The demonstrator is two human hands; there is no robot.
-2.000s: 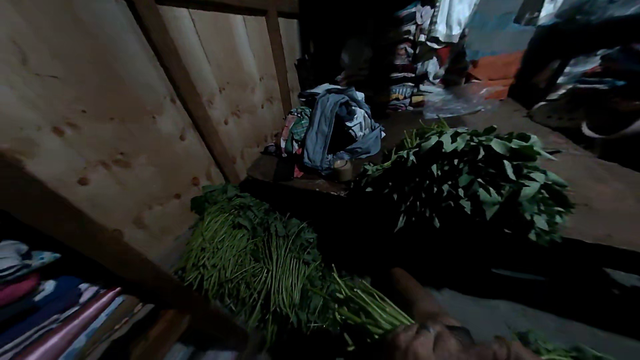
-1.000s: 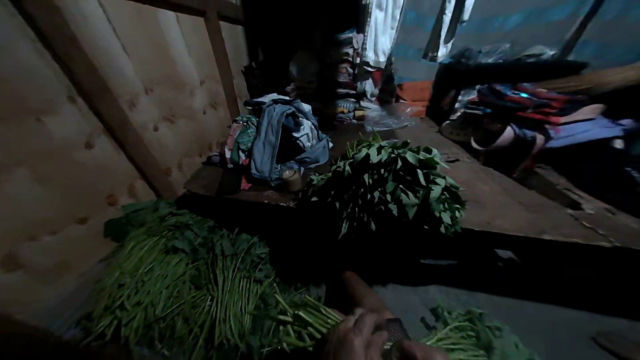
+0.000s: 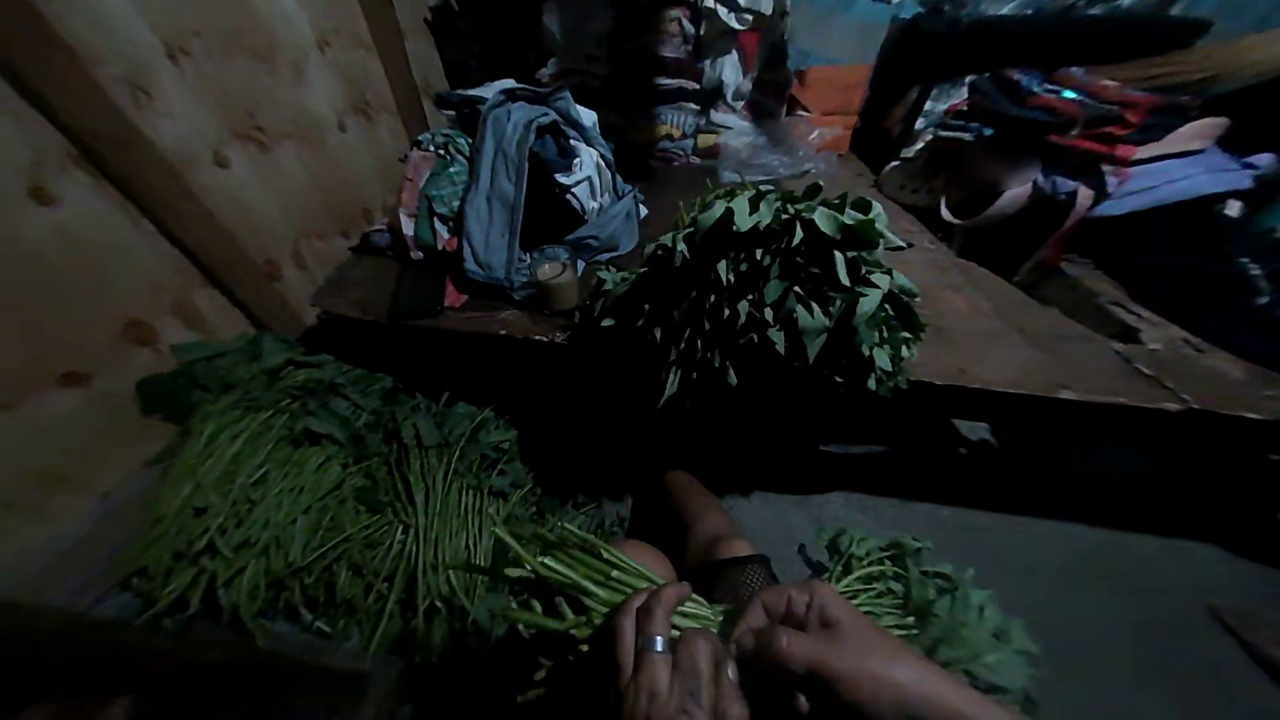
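At the bottom middle, my left hand, with a metal ring on one finger, grips a bunch of green leafy stems. Close beside it is my right hand, its fingers bent and pinched near the bunch; whether something thin is between them is too dark to tell. Leaves of more greens spread out to the right, behind my right hand. A large heap of green stems lies at the left, by the wooden wall. Ahead, a big leafy bundle rests on the edge of a wooden platform.
On the platform stand a pile of clothes and a glass with a tan drink. A plywood wall rises at the left. Folded textiles, a clear plastic bag and more clothes are farther back. A bent leg shows beyond my hands.
The view has swung to the right since the earliest frame. My hands stay together at the bunch of stems, with the right hand now showing more clearly.
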